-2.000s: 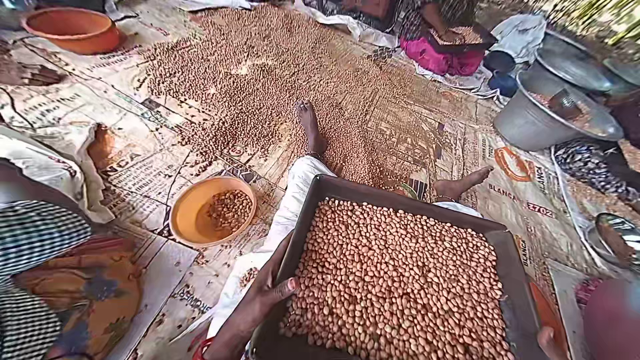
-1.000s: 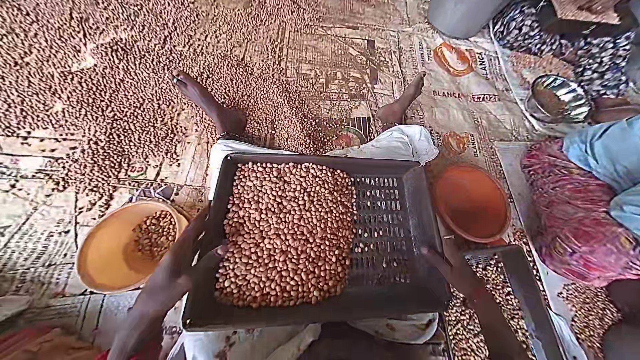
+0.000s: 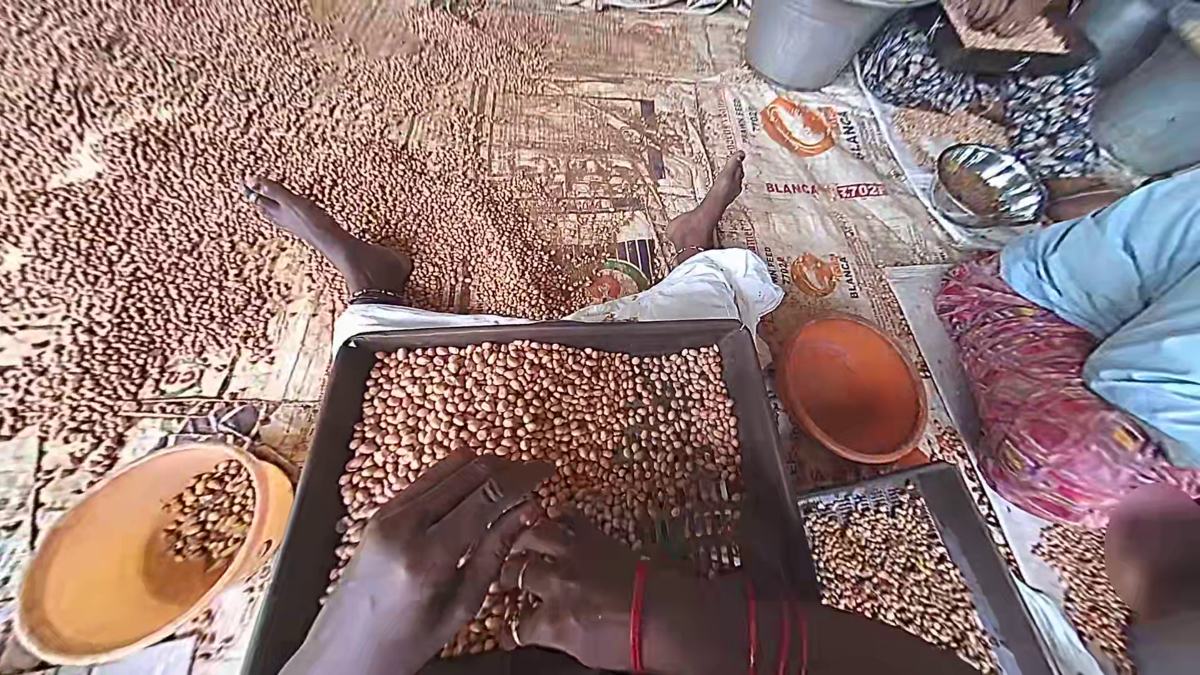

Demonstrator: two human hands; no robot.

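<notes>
A dark slotted tray (image 3: 764, 441) rests across my lap, over white cloth, with a layer of reddish-brown nuts (image 3: 506, 398), perhaps peanuts, covering most of its base. Some slots show at its lower right. My left hand (image 3: 445, 530) lies on the nuts with its fingers together and pointing right. Close beside it, my right hand (image 3: 572, 581), with red bangles at the wrist, reaches in from the right, fingers bent among the nuts. Whether either hand grips any nuts is hidden.
A yellow-orange bowl (image 3: 103, 572) with some nuts stands left; an orange bowl (image 3: 848, 389) stands right, by another nut-filled tray (image 3: 970, 534). Nuts (image 3: 187, 187) spread over the printed sacking ahead. A seated person (image 3: 1106, 319) is at right, near a steel bowl (image 3: 989, 186).
Both hands have moved from the tray's sides onto the nuts inside it. The nuts, heaped on the tray's left a second ago, now spread over to its right side.
</notes>
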